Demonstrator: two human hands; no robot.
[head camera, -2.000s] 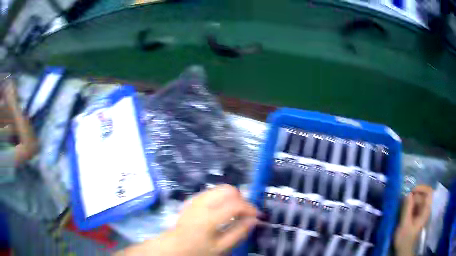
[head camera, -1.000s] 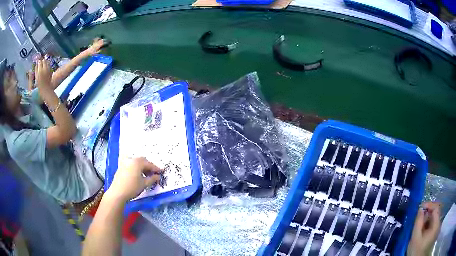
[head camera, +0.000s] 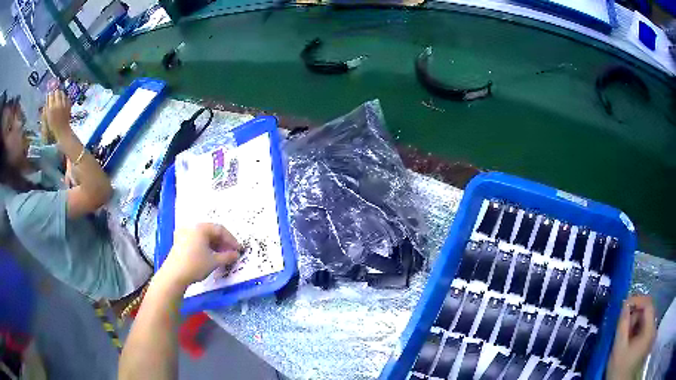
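My left hand is over the lower part of the small-parts tray, fingertips pinched together at the scattered dark specks on its white lining. Whether a speck is between the fingertips is too small to tell. My right hand is at the right outer side of the blue parts tray, fingers curled, cut off by the lower edge; I cannot tell if it holds something. The tray holds rows of black curved plastic parts between white dividers.
A clear plastic bag of black parts lies between the two trays. A small clear bag with a coloured patch is at the small-parts tray's upper end. Black headbands lie on the green belt. A person sits at left beside another tray.
My left hand has gone from the parts tray's left edge to the small-parts tray and stays there. The seated person's arm has drawn back from the belt. The view has shifted.
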